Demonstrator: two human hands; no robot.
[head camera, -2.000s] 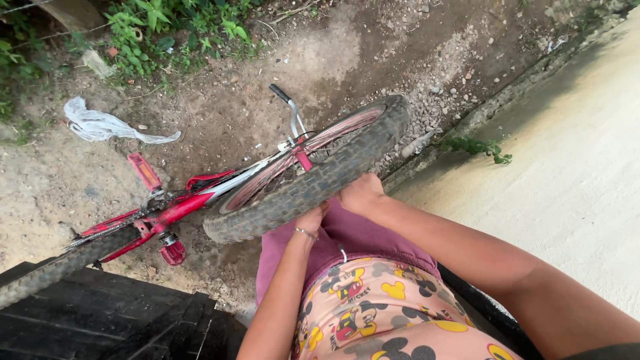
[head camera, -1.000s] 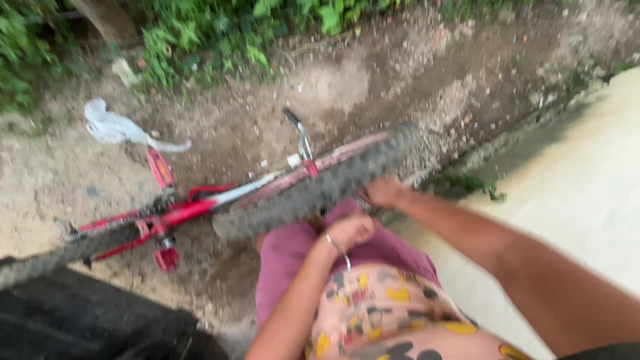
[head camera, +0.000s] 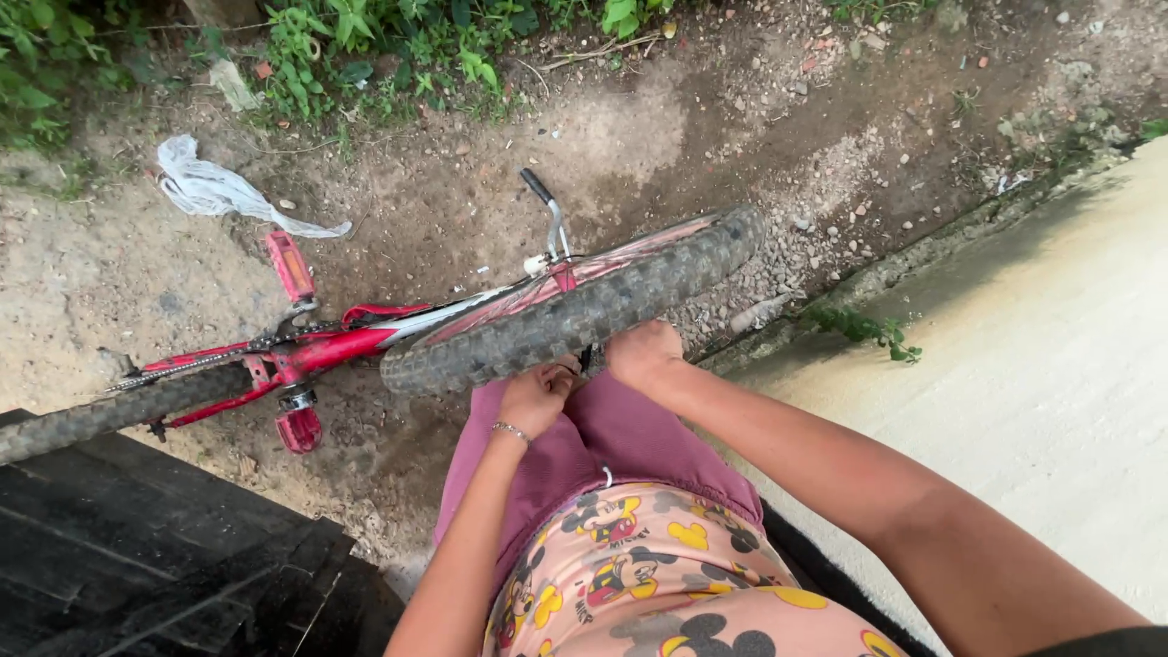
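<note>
A red and white bicycle frame (head camera: 342, 351) stands upside down on the ground, its knobby front tyre (head camera: 584, 315) turned across in front of me. My left hand (head camera: 540, 394) is at the near side of that tyre, fingers bent around a small dark part that is mostly hidden. Beside it, my right hand (head camera: 644, 350) is curled near the tyre's lower edge; what lies within its fingers is hidden. Beyond the wheel a handlebar grip (head camera: 537, 186) shows, and red pedals (head camera: 290, 265) are at the left. The rear tyre (head camera: 119, 415) reaches the left edge.
Black boards (head camera: 137, 547) fill the lower left corner. A pale wall (head camera: 1022, 392) runs along the right, with a small plant (head camera: 862, 333) at its foot. A crumpled plastic bag (head camera: 214, 187) lies on the dirt. Green weeds (head camera: 365, 55) grow along the far edge.
My left hand, lower and off the tyre one second ago, has moved back up beside the wheel near my right hand. The bicycle stays in about the same place.
</note>
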